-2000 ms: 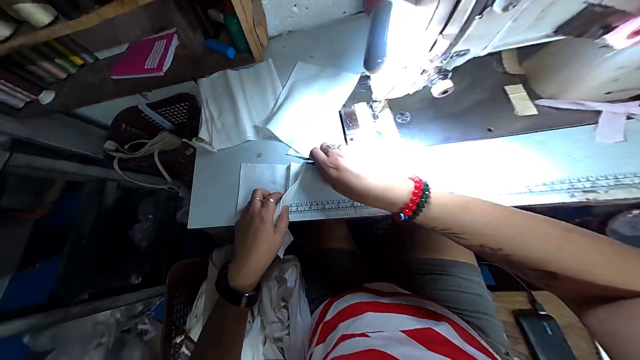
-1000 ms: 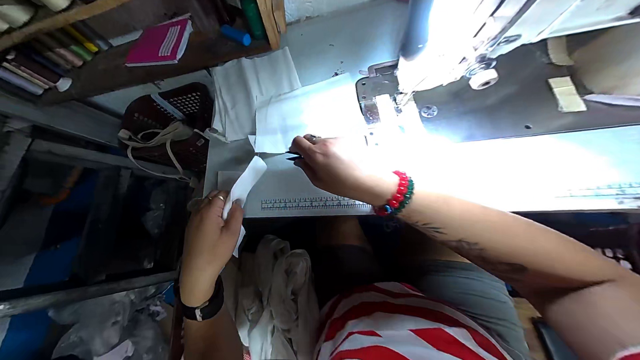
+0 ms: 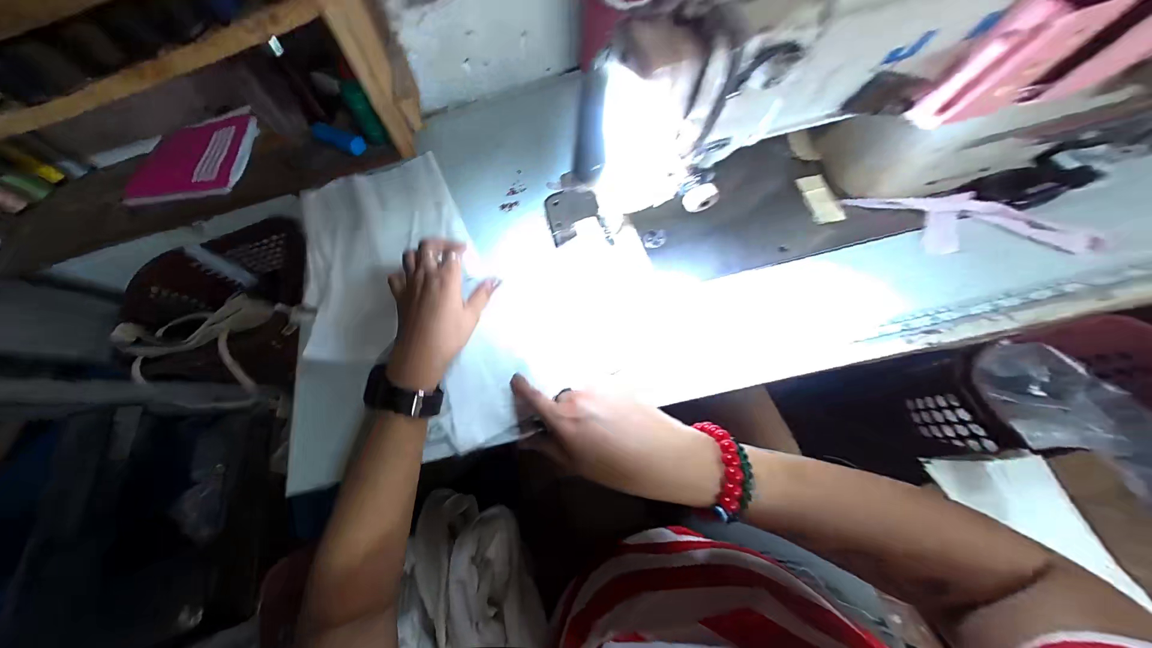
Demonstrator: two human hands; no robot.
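White fabric pieces (image 3: 360, 225) lie on the pale sewing table (image 3: 328, 450), left of the sewing machine's needle area. My left hand (image 3: 436, 301) rests flat on the fabric with its fingers spread. At the table's front edge is my right hand (image 3: 594, 436), its index finger on the near part of the fabric (image 3: 481, 396); whether its other fingers hold anything is hidden. The sewing machine (image 3: 639, 135) stands beyond, its lamp glaring over the cloth and the metal needle plate (image 3: 571, 211).
A wooden shelf (image 3: 360, 72) with a pink notebook (image 3: 193, 157) and a blue marker-like object (image 3: 338, 139) stands at the back left. A dark perforated basket (image 3: 216, 279) sits left of the table. Pale pink strips (image 3: 990, 220) lie at the right; white cloth (image 3: 477, 567) hangs below.
My left hand has let go of the folded white piece it held up and has moved forward onto the fabric. My right hand has moved back to the table's front edge.
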